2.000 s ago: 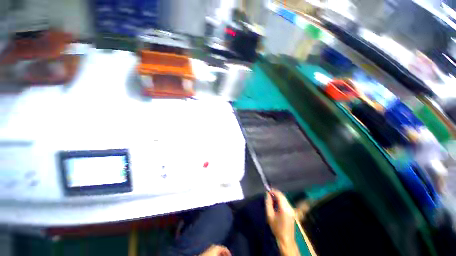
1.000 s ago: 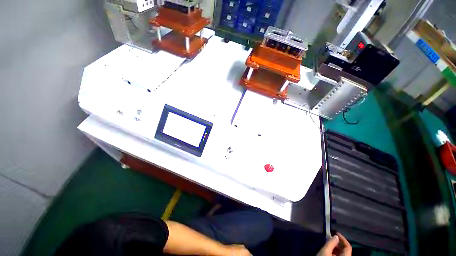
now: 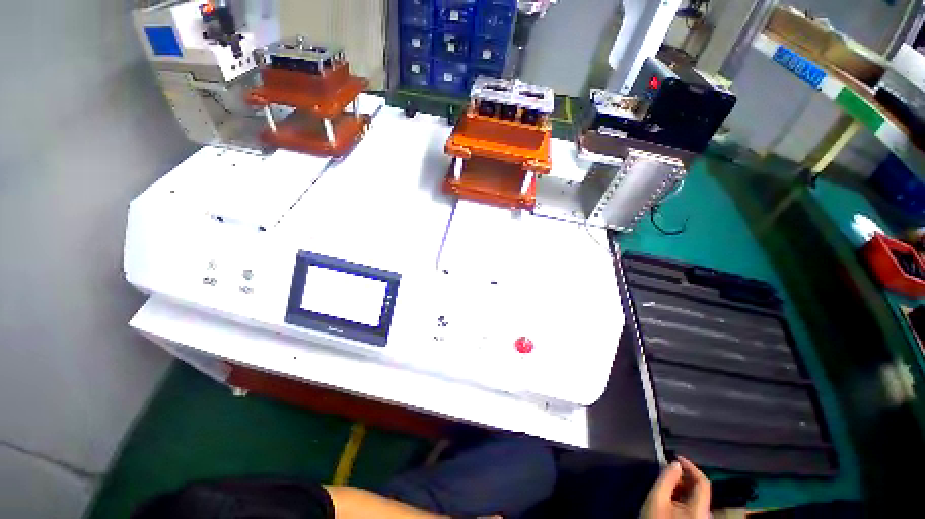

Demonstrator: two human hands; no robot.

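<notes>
My right hand [image 3: 680, 493] is at the bottom edge, partly cut off, at the near left corner of the black channelled tray [image 3: 725, 370]. Its fingers are bent close together; whether they hold anything is unclear. My left forearm [image 3: 380, 504] shows at the bottom, with the hand cut off by the frame. The white machine [image 3: 406, 218] stands in front of me. It carries a left orange-brown fixture [image 3: 309, 96] and a right one [image 3: 499, 142], each with a silver plate and dark parts on top.
The machine front has a touchscreen [image 3: 343, 297] and a red emergency stop [image 3: 523, 345]. A black feeder box [image 3: 690, 109] stands beside a perforated bracket [image 3: 639, 188]. A green bench [image 3: 710, 213] is at right, with a red bin [image 3: 895, 266]. Blue drawers [image 3: 453, 46] stand behind.
The view has swung left and steadied since the blurred first frame. My right hand stays by the tray's near corner. My left hand has dropped out of the frame.
</notes>
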